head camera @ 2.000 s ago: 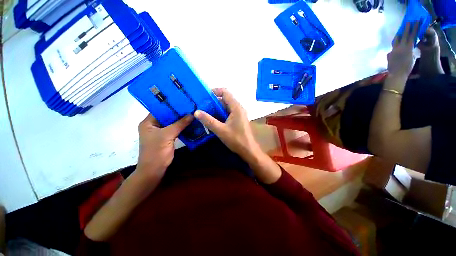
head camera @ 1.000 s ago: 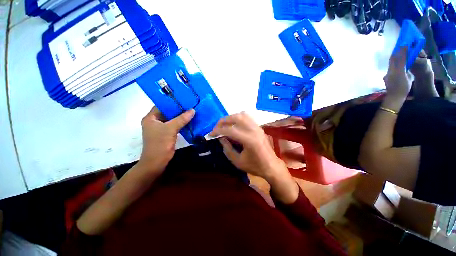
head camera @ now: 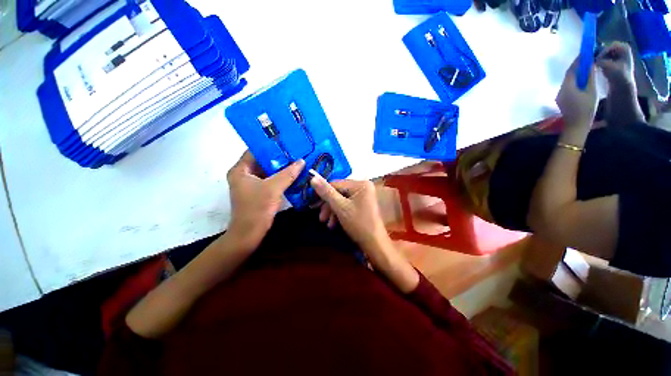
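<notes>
A bright blue insert tray (head camera: pixel 283 95) is held tilted over the table's front edge. Two silver-tipped cable connectors (head camera: pixel 266 125) lie side by side in its upper part. The black USB cable (head camera: pixel 321 164) is coiled at its lower end. My left hand (head camera: pixel 257 192) grips the tray's lower left side, with the thumb on its face. My right hand (head camera: pixel 352 208) is at the lower right corner, its thumb on the coil and its other fingers partly hidden below the tray. A white edge shows along the tray's top.
Stacked flat cartons (head camera: pixel 140 88) stand at the left. Two blue trays with cables, an upper one (head camera: pixel 458 53) and a lower one (head camera: pixel 441 152), lie right of centre. A person's hand (head camera: pixel 576 99) holds a blue tray at right. A red stool (head camera: pixel 471 220) stands below; cardboard boxes (head camera: pixel 607 290) are on the floor.
The held tray has moved right, away from the carton stack. My right hand has come back onto the coil, and the coil now lies spread in the tray's lower end.
</notes>
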